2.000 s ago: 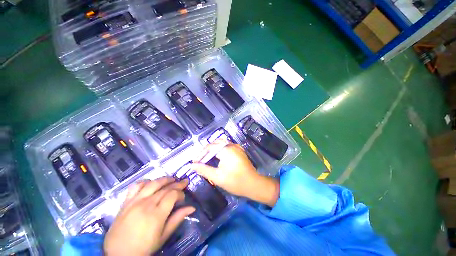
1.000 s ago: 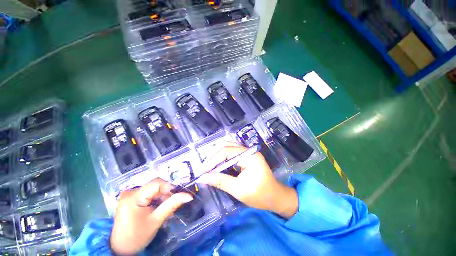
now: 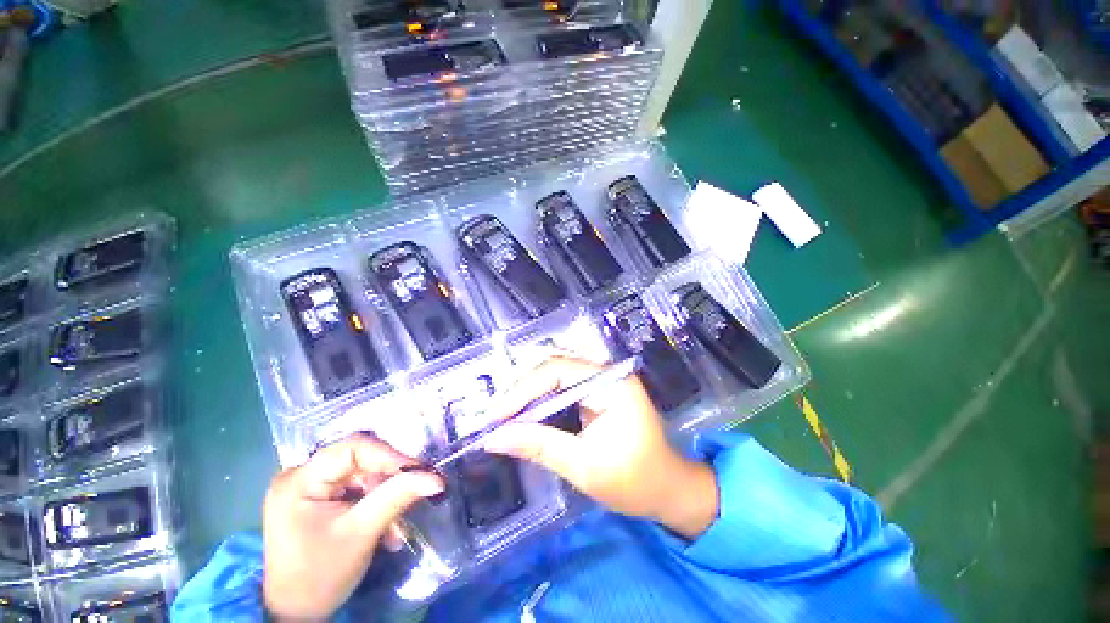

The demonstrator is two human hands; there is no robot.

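Observation:
My right hand [image 3: 609,426] holds slim pen-length tweezers [image 3: 536,405] like a pen, over the front row of the clear blister tray [image 3: 262,353]. Their tip points down-left to the fingertips of my left hand [image 3: 335,511]. My left thumb and fingers are pinched near that tip; whether they hold something small cannot be seen. Black handsets with silver-white patches lie in the tray pockets, such as one handset [image 3: 329,335] at the back left. A handset [image 3: 493,487] lies below the tool. Glare and my hands hide part of the front row.
Stacked trays [image 3: 511,128] stand behind the work tray. More filled trays [image 3: 158,426] lie at the left. A white label sheet [image 3: 723,223] and a narrower white card [image 3: 789,214] lie on the green mat at the right. Blue shelves [image 3: 901,110] hold boxes at the upper right.
The tweezers now show in my right hand; both hands were over the front-row handsets at first. My left hand has closed near the tool tip. The view has shifted, showing more trays at left.

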